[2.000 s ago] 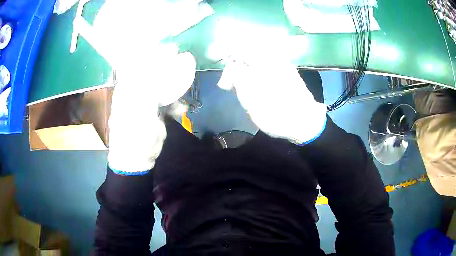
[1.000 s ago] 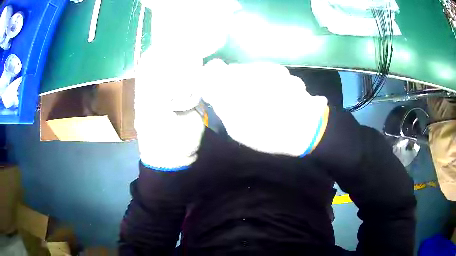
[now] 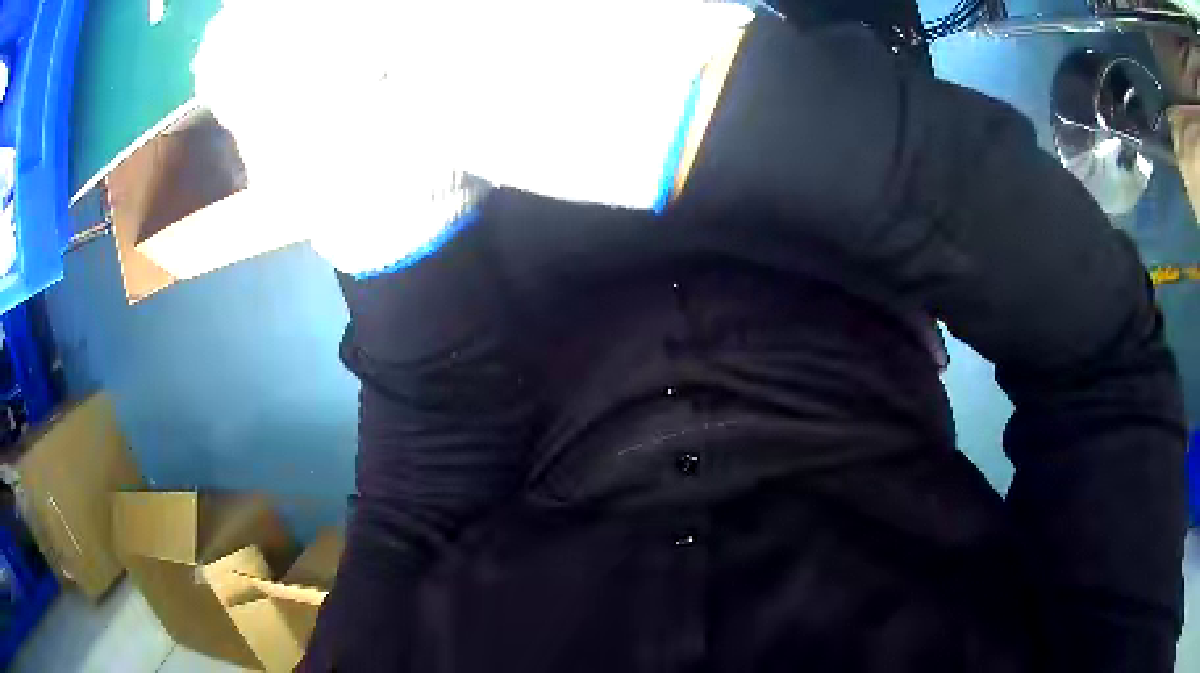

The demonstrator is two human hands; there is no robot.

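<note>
My left hand (image 3: pixel 329 171) is in a white glove with a blue cuff edge, at the upper left, blown out by glare. My right hand (image 3: pixel 566 99) is in a white glove with a blue and orange cuff edge, just right of it. The two gloves overlap in one white patch that reaches the top of the picture. Fingers, and anything they may hold, are lost in the glare. A corner of the green bench (image 3: pixel 138 72) shows left of the gloves.
A blue bin (image 3: pixel 46 145) stands at the far left. An open carton (image 3: pixel 171 197) is under the bench edge. More open cartons (image 3: pixel 211 579) lie on the floor at lower left. A round metal stool base (image 3: pixel 1112 112) and part of a person in tan (image 3: pixel 1188 138) are at upper right.
The view has tipped down, so most of the bench has left the picture. Both gloves now sit higher in the frame and overlap, my right hand further left than before.
</note>
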